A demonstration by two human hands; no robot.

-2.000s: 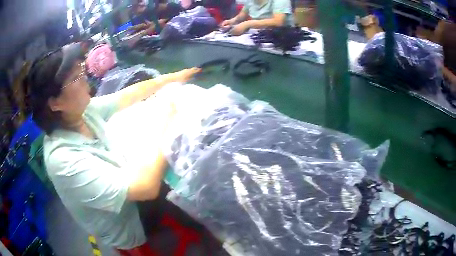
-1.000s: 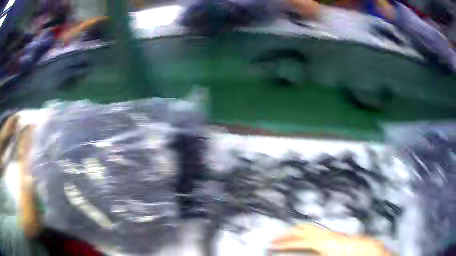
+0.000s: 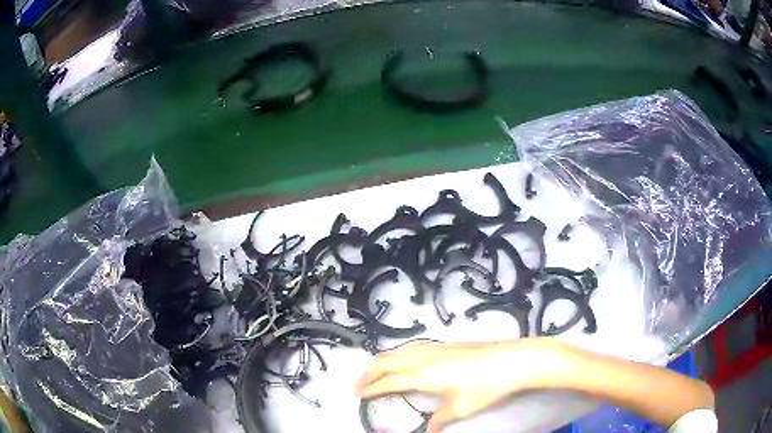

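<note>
My right hand [image 3: 432, 380] reaches in from the right at the bottom centre, over the white surface [image 3: 330, 397]. Its fingers are over a thin black curved part [image 3: 369, 416]; whether they grip it is hidden. A large black headband arc [image 3: 250, 385] lies just left of the hand. Black C-shaped yokes [image 3: 394, 275] lie heaped beyond the hand. Thin curved strips [image 3: 269, 303] lie mixed in at the left of the heap. My left hand is not in view.
A clear bag of dark parts [image 3: 76, 330] stands left, with small black parts [image 3: 173, 287] at its mouth. Another clear bag [image 3: 669, 203] lies right. Beyond, the green conveyor belt [image 3: 355, 144] carries black headbands [image 3: 436, 103]. A red stool [image 3: 736, 342] is at lower right.
The view has swung right and down from the neighbouring worker to the white surface and its parts. My right hand and forearm now show more fully over the surface.
</note>
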